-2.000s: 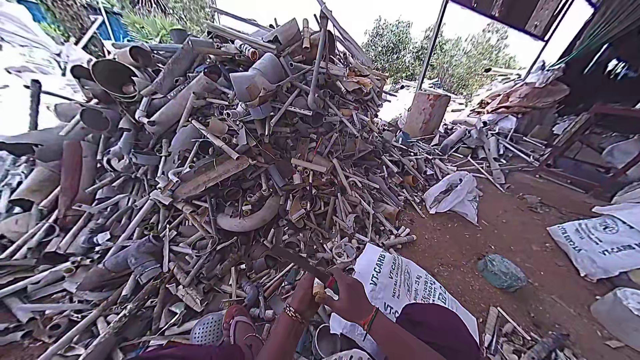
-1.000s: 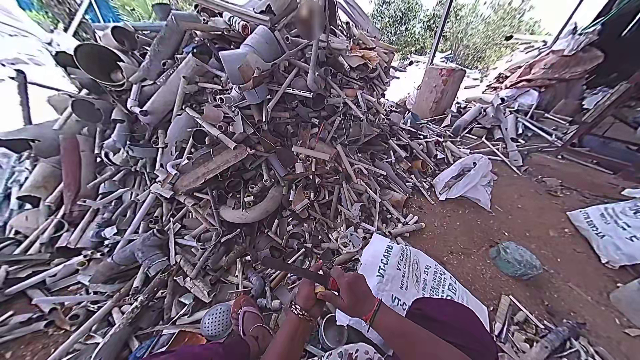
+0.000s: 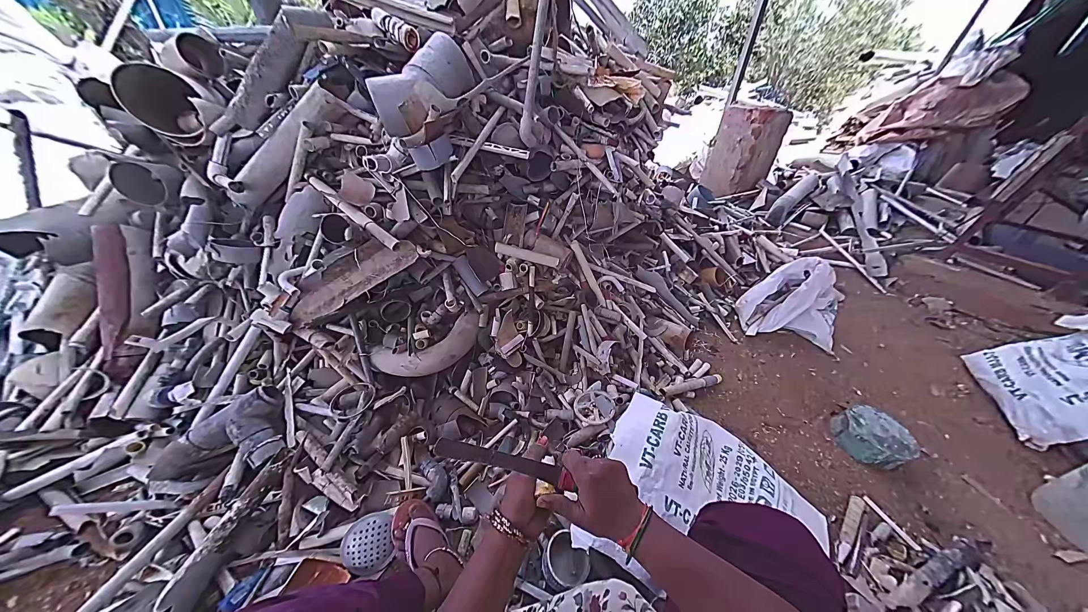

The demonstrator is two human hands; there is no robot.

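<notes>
My right hand (image 3: 602, 493) is closed on the handle of a long, dark-bladed knife (image 3: 497, 459), whose blade points left across the front of my left hand. My left hand (image 3: 520, 503), with bracelets at its wrist, touches my right hand and grips a small yellowish piece (image 3: 544, 488), mostly hidden by the fingers. Both hands are low in the middle of the view, above my lap. Beyond them rises a large heap of scrap plastic pipes and fittings (image 3: 425, 344). A printed white sack (image 3: 714, 463) lies beside my right hand.
My sandalled foot (image 3: 418, 535) is by a perforated grey disc (image 3: 368, 544). A round grey fitting (image 3: 565, 557) sits below my hands. On the dirt at right are a white plastic bag (image 3: 790, 302), a greenish bundle (image 3: 875, 435), another printed sack (image 3: 1033, 387) and pipe pieces (image 3: 926, 565).
The knife blade has shifted slightly relative to my left hand. Both hands stay close together, low in the view.
</notes>
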